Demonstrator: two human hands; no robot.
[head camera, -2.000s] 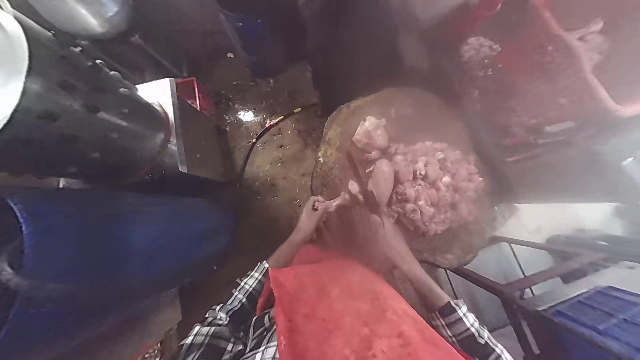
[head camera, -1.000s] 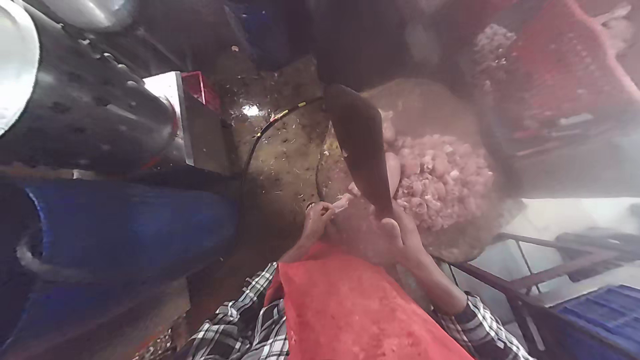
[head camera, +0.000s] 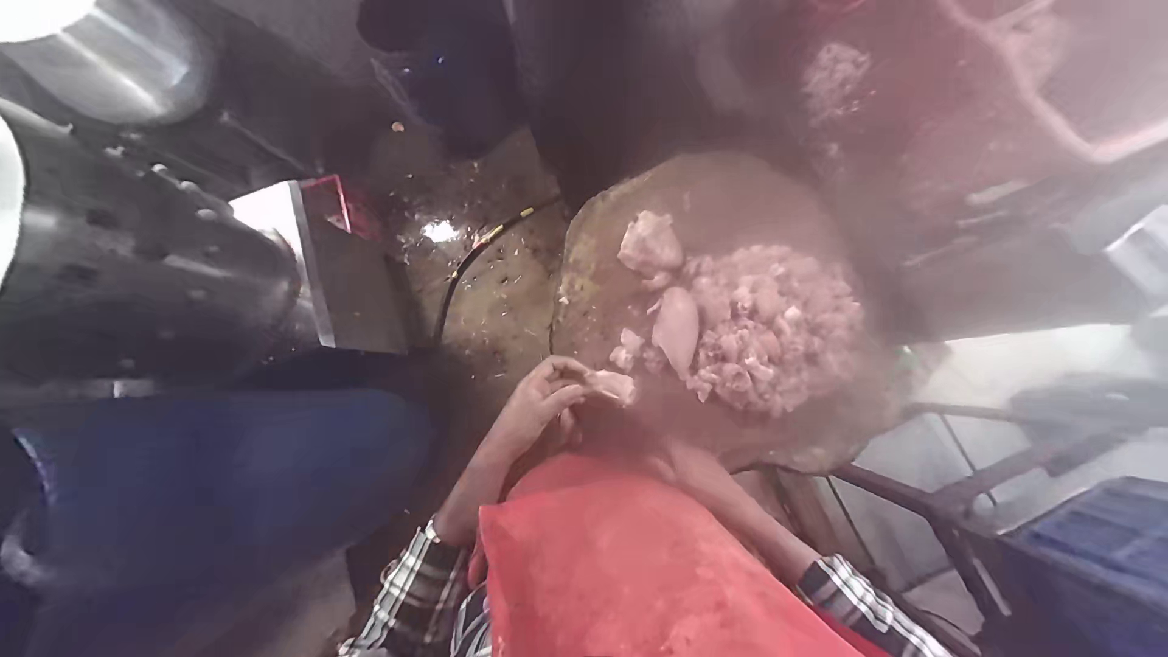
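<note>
My left hand (head camera: 547, 397) pinches a small piece of raw meat (head camera: 613, 387), probably chicken, at the near left edge of a round chopping block (head camera: 721, 178). My right hand (head camera: 673, 458) is a blur by the block's near edge, close to the red apron; whether it holds anything cannot be made out. On the block lie a large heap of chopped raw meat (head camera: 776, 319), a smooth oblong piece (head camera: 675, 328) against its left side, a bigger chunk (head camera: 651, 245) beyond that and a small scrap (head camera: 628, 349) nearer my left hand.
Blue barrels (head camera: 237, 474) and a large metal vessel (head camera: 137, 246) stand at the left. A black hose (head camera: 465, 265) curves over the wet floor. Red crates (head camera: 1031, 100) with meat are at the upper right. A metal frame (head camera: 885, 488) and a blue crate (head camera: 1095, 547) are at the lower right.
A long dark blade stood raised over the block from my right hand one second ago; it no longer shows clearly. My right hand has dropped back toward the apron. My left hand still holds meat.
</note>
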